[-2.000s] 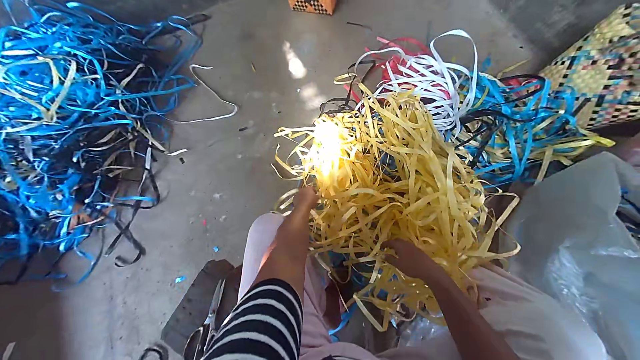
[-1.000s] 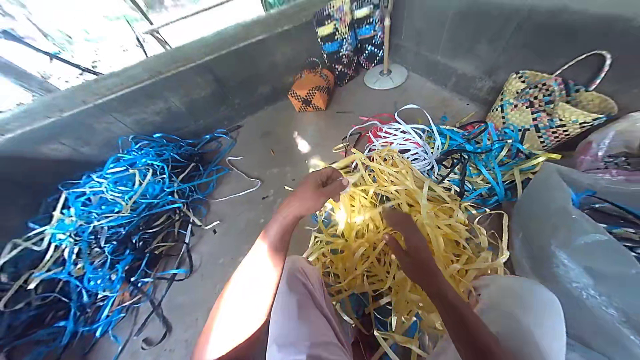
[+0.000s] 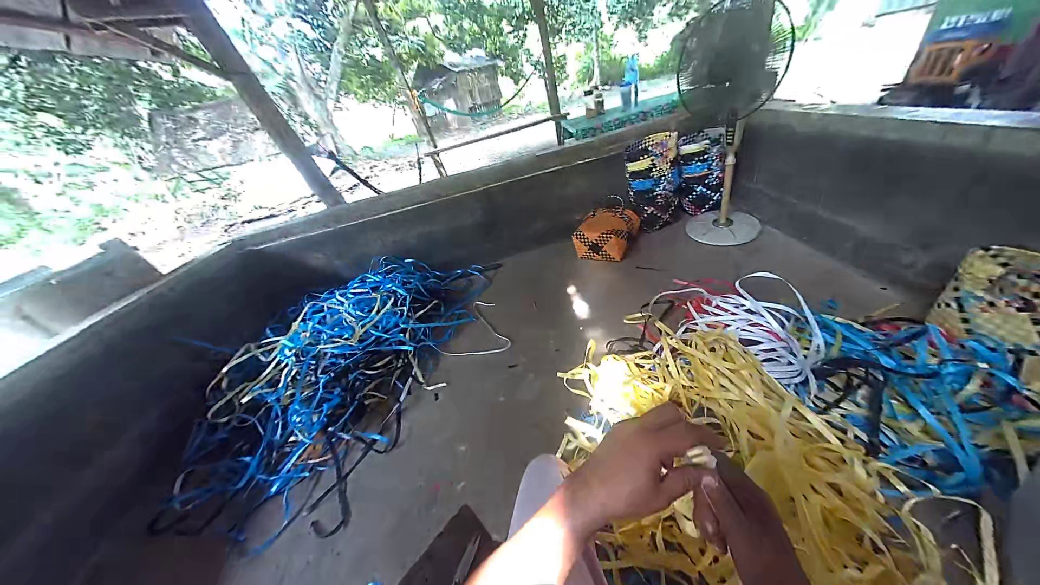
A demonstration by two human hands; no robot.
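Note:
A large tangle of yellow plastic strips (image 3: 772,439) lies over my lap. My left hand (image 3: 650,463) is above it, fingers curled, with a short pale piece of strip (image 3: 699,457) between thumb and fingers. Close against it, my right hand (image 3: 735,504) is partly hidden, its fingertips just below that piece; whether it grips anything is unclear. Behind the yellow heap lie white strips (image 3: 764,329), and blue and black strips (image 3: 918,390) spread to its right. A second heap of blue strips (image 3: 349,349) lies on the floor at the left.
An orange and black woven basket (image 3: 607,234), patterned woven bags (image 3: 652,180) and a standing fan (image 3: 723,227) are near the low concrete wall (image 3: 422,211). Another woven basket (image 3: 991,296) is at the right. A dark flat piece (image 3: 451,548) with scissors on it lies near my left knee.
My hands, apart over the yellow strips before, have come together, with a pale strip piece now between the left fingers. The view has tilted up and turned left.

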